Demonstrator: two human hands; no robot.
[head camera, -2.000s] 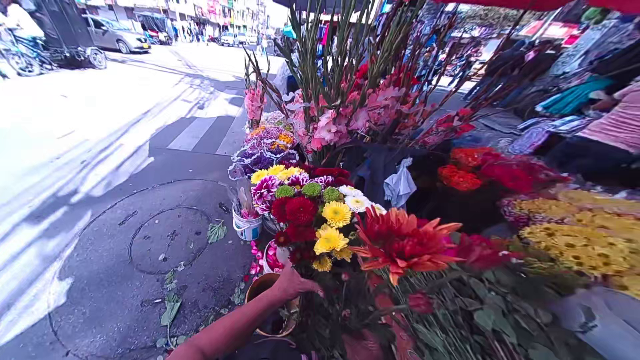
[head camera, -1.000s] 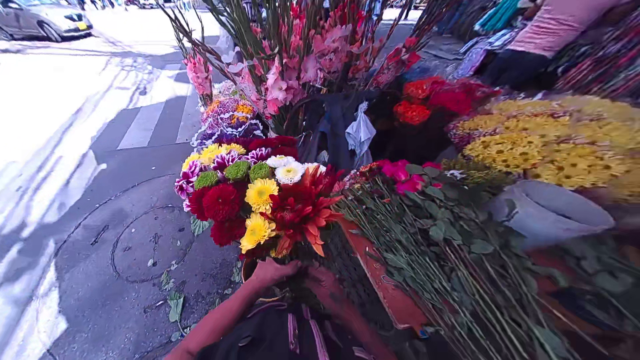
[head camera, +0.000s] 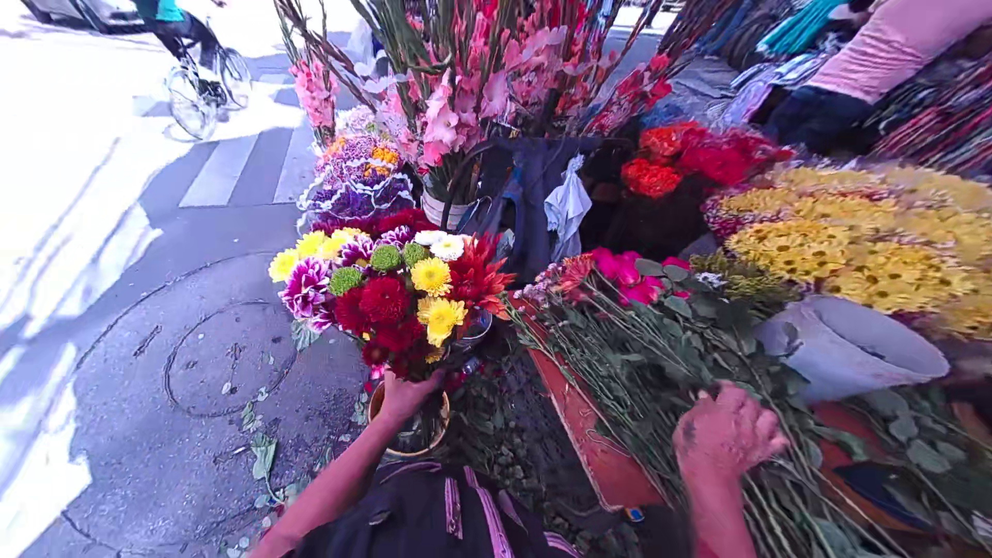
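Observation:
My left hand (head camera: 409, 397) grips the stems of a mixed bouquet (head camera: 385, 301) of red, yellow, white, green and purple-white blooms, with a spiky red-orange flower (head camera: 478, 277) at its right side. Directly below that hand is a round container with a yellowish rim (head camera: 442, 434). On the right, my right hand (head camera: 728, 430) rests over long green stems (head camera: 659, 356) laid across a reddish board (head camera: 593, 442); its fingers look curled, and whether they hold a stem is not clear. Magenta flowers (head camera: 635, 279) lie at the far end of those stems.
Pink gladioli (head camera: 465, 101) stand in a bucket (head camera: 446, 211) ahead. A whitish plastic bucket (head camera: 852, 349) lies tilted at right, beside yellow daisy-like flowers (head camera: 868, 240). Leaf scraps (head camera: 263, 457) litter the pavement. A cyclist (head camera: 186, 39) is at upper left, a person in pink (head camera: 891, 54) at upper right.
My right hand has moved from beside the bouquet out to the stems at right. The spiky red-orange flower, apart from the bouquet two seconds ago, is now in it. A cyclist has appeared.

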